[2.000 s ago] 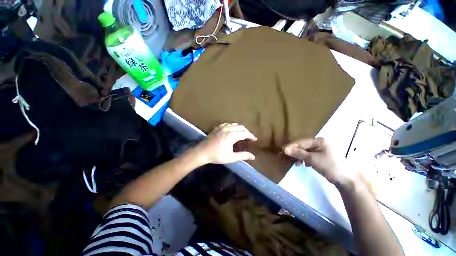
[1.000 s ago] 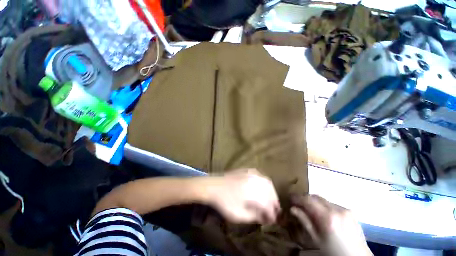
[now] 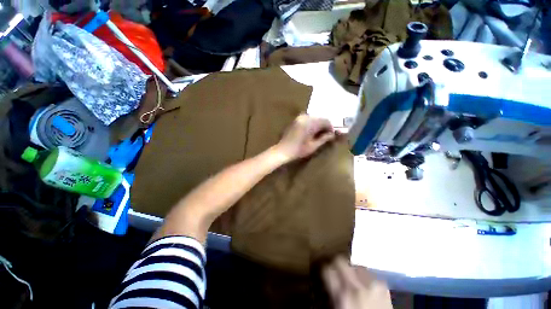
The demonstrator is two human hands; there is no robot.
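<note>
A brown garment piece (image 3: pixel 199 130) lies flat on the white table left of the machine. A second brown panel (image 3: pixel 296 211) lies partly over it, its lower part hanging past the front edge. My left hand (image 3: pixel 308 136) pinches this panel's top corner beside the sewing machine head (image 3: pixel 447 102). My right hand (image 3: pixel 356 286), blurred, is at the panel's lower right edge at the bottom of the picture; its fingertips touch the cloth, but the grip is unclear. The needle area (image 3: pixel 414 163) is right of the cloth, not touching it.
Black shears (image 3: pixel 492 187) lie under the machine arm, and a small blue tool (image 3: pixel 496 229) near the front edge. The green drink bottle (image 3: pixel 78 172) lies tilted at left. A brown cloth bundle (image 3: pixel 368 39) is behind the machine. A pale cord loop (image 3: pixel 152 108) is near the garment's corner.
The view has turned toward the machine, which now shows larger. My left hand has moved up the cloth to its top corner. My right hand is lower. The upper panel is spread out beside the machine.
</note>
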